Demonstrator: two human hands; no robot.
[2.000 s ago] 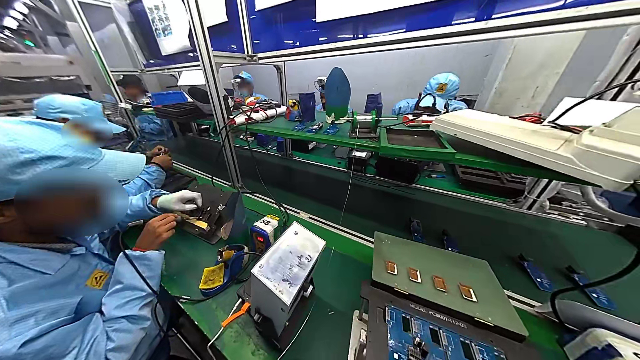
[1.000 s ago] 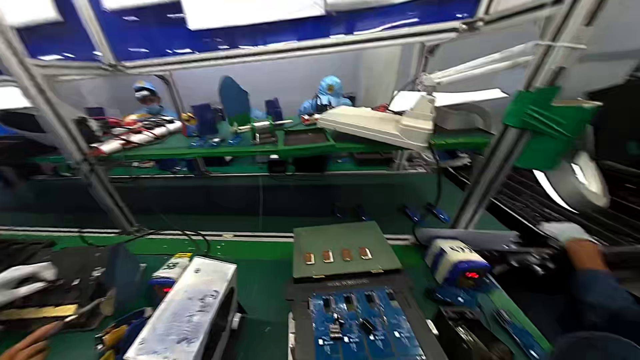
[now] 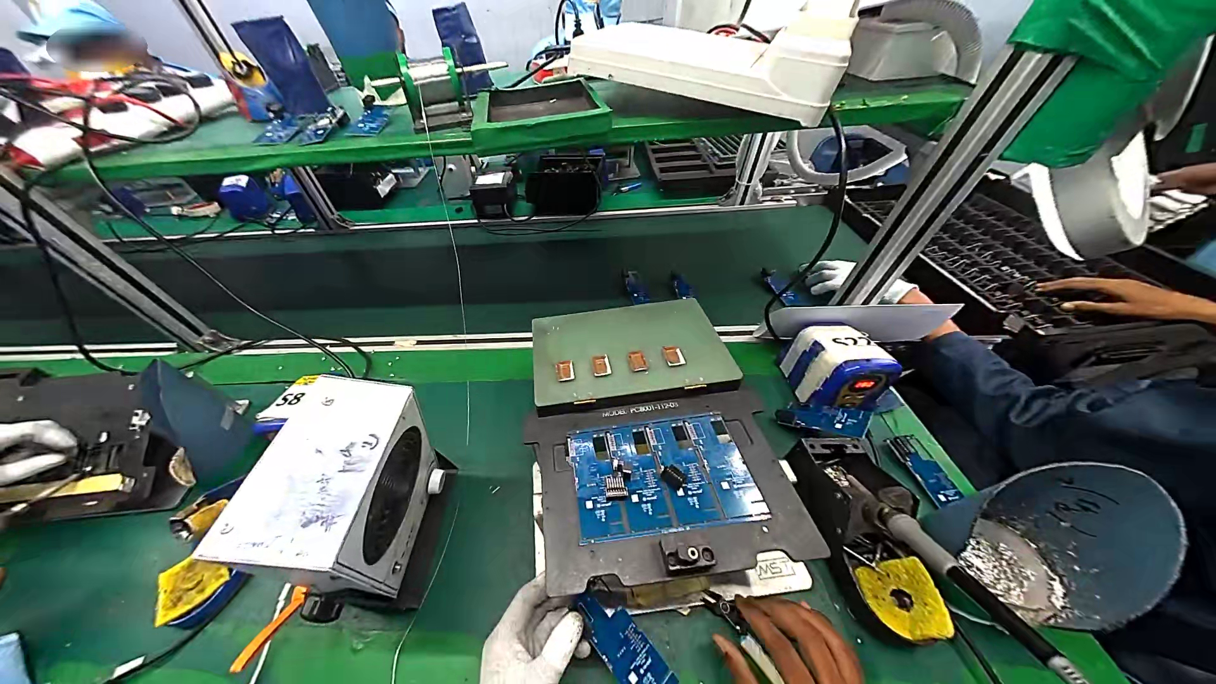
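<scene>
My left hand (image 3: 534, 632), in a white glove, grips the edge of a small blue circuit board (image 3: 627, 641) below the black fixture. My bare right hand (image 3: 793, 641) lies over a pair of hand cutters (image 3: 746, 632), its fingers curled around them. Just beyond both hands, the black fixture (image 3: 560, 556) holds a blue circuit board panel (image 3: 703, 470) with loose black components on it. The fixture's green lid (image 3: 617, 332) stands raised behind, with several copper-coloured pads in a row.
A white box-shaped fan (image 3: 304, 484) stands at left. On the right are a soldering iron (image 3: 917, 537) in its stand, a yellow sponge (image 3: 898, 598), a blue and white soldering station (image 3: 836, 366) and a cone-shaped container (image 3: 1092, 541). Co-workers' hands (image 3: 1121, 297) work at both sides.
The view has swung right and down toward the fixture. My two hands, unseen in the earlier frames, now show at the bottom with the small board and cutters.
</scene>
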